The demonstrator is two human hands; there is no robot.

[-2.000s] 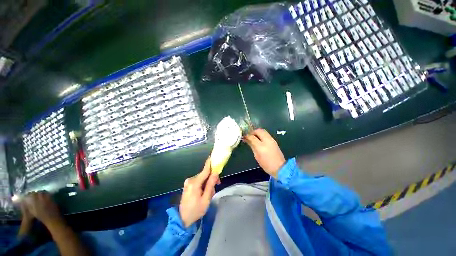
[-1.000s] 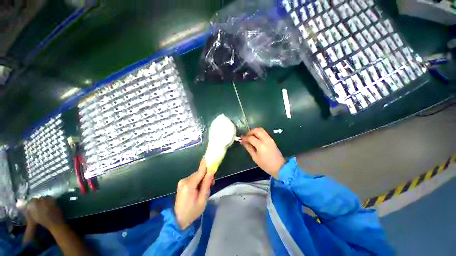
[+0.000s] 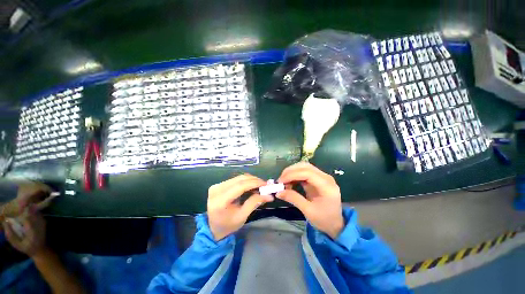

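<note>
A small white housing (image 3: 271, 188) is pinched between both my hands, just above the bench's front edge. My left hand (image 3: 235, 202) grips its left end between thumb and fingers. My right hand (image 3: 311, 197) grips its right end the same way. The fingertips hide parts of it. The white and yellow squeeze bottle (image 3: 320, 119) lies on the bench beyond my right hand, rounded end away from me. A clear tray (image 3: 257, 156) with close rows of white pieces lies ahead to the left.
The right-hand tray (image 3: 415, 165) stands at an angle. A crumpled plastic bag (image 3: 339, 66) lies behind the bottle. A white strip (image 3: 353, 144) and a tiny white piece (image 3: 339, 171) lie to its right. Red-handled cutters (image 3: 92, 163) lie between the left trays. Another person's hands (image 3: 26, 215) are far left.
The bottle has left my left hand and now lies farther back on the bench. My hands have come together on the white housing. The head view has turned and shifted.
</note>
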